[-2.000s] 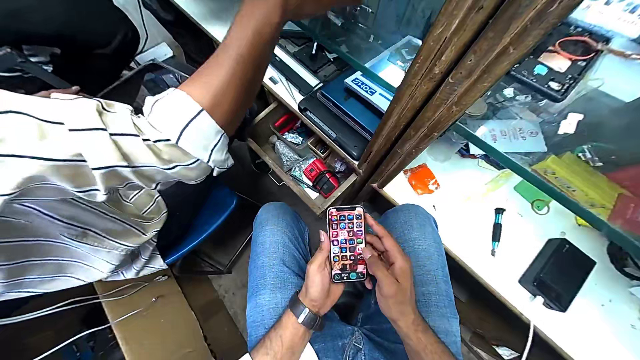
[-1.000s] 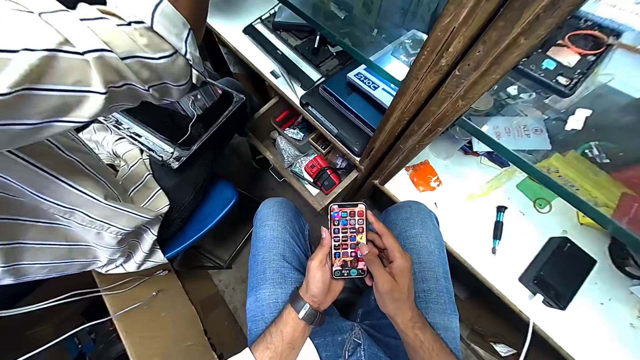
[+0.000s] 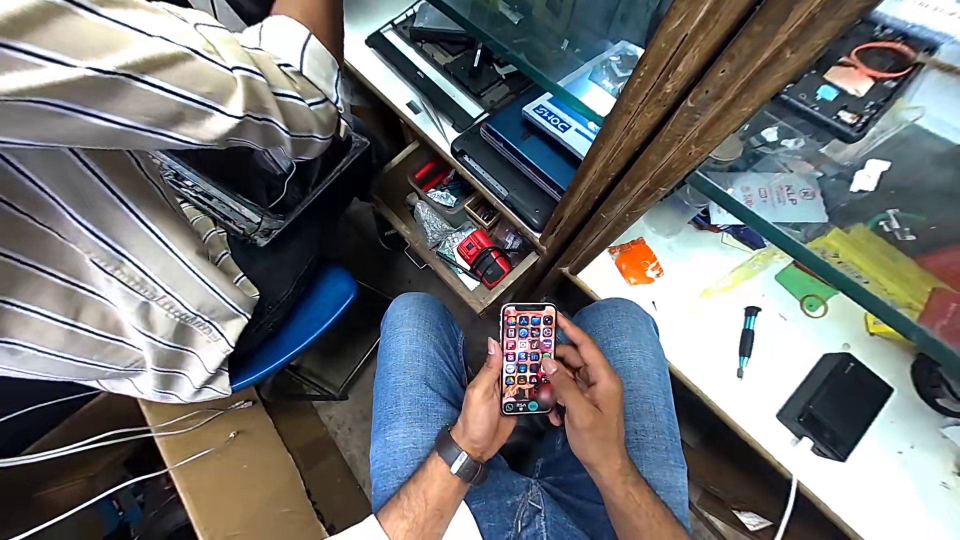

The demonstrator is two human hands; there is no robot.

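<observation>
A smartphone (image 3: 529, 358) with a lit screen full of app icons is held upright above my lap. My left hand (image 3: 484, 409) grips its left edge and lower back, a dark band on the wrist. My right hand (image 3: 592, 401) is on the other side, its thumb over the lower right of the screen and its fingers at the right edge and behind. How firmly the right fingers hold the phone is partly hidden. My knees in blue jeans (image 3: 420, 375) lie on both sides of it.
An open wooden drawer (image 3: 469, 292) holds a red and black device (image 3: 484, 257). The white bench (image 3: 697, 330) carries a screwdriver (image 3: 746, 341), a black box (image 3: 836, 405) and an orange packet (image 3: 636, 261). At left sits a person in a striped shirt (image 3: 112, 225), with an opened laptop part (image 3: 262, 187) alongside.
The other person's arm, stretched over the drawer area two seconds ago, has drawn back to the left, and the laptop part has come into view. My hands stay around the phone.
</observation>
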